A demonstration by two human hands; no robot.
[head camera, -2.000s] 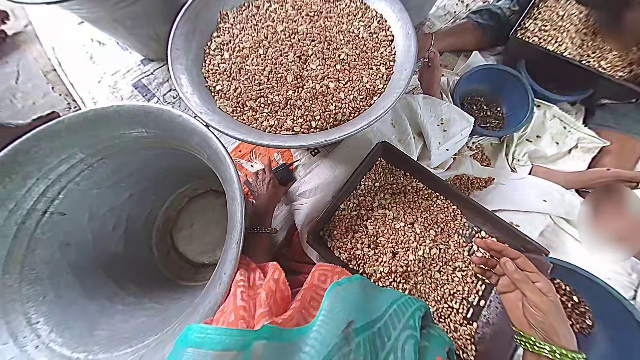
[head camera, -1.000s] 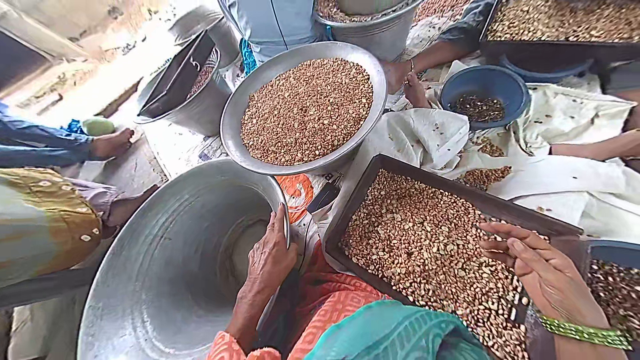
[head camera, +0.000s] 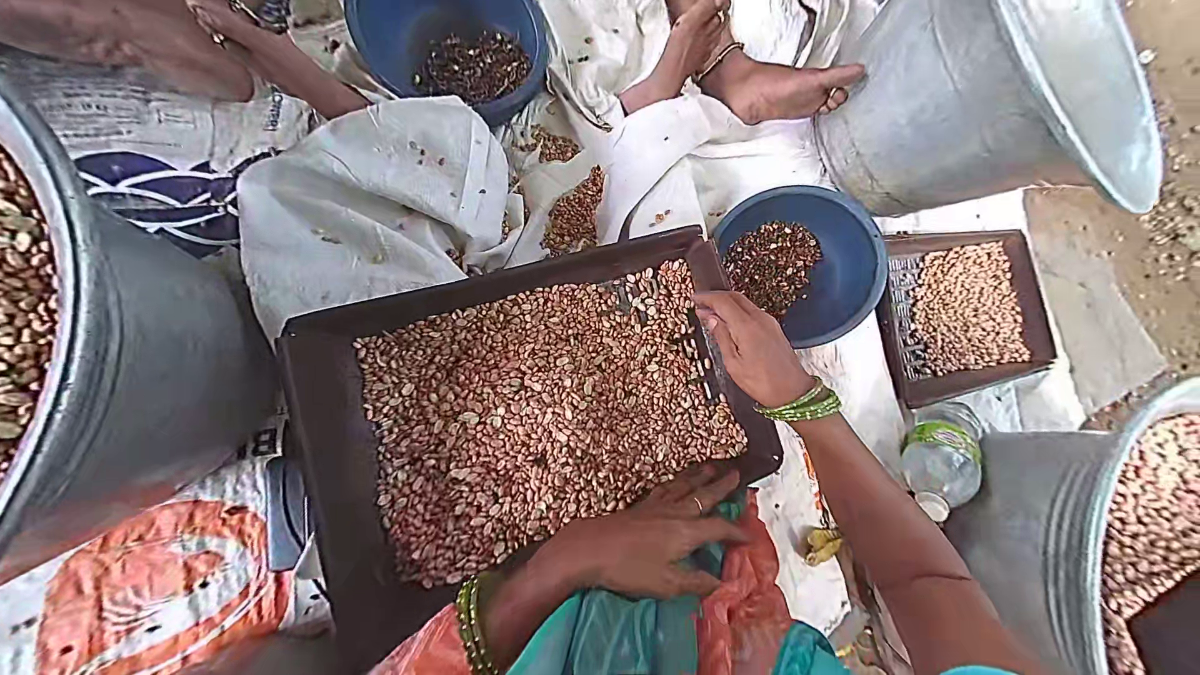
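Observation:
A dark rectangular tray with a slotted base lies in front of me, spread with shelled peanuts. My left hand rests over the tray's near edge, fingers apart, with nothing seen in it. At the tray's right edge is my right hand, fingertips bent together near the slots; whether they pinch a peanut cannot be told. Just past that hand stands a blue plastic basin with dark bits and rejected-looking nuts in it.
A metal tub of peanuts stands at left, another at lower right. A clear plastic bottle lies beside a smaller peanut tray. Other people's feet, a second blue basin and a tilted metal tub are at the top.
The view has swung right. My left hand has left the rim of the large empty metal tub and is now at the tray's near edge. My right hand remains by the tray.

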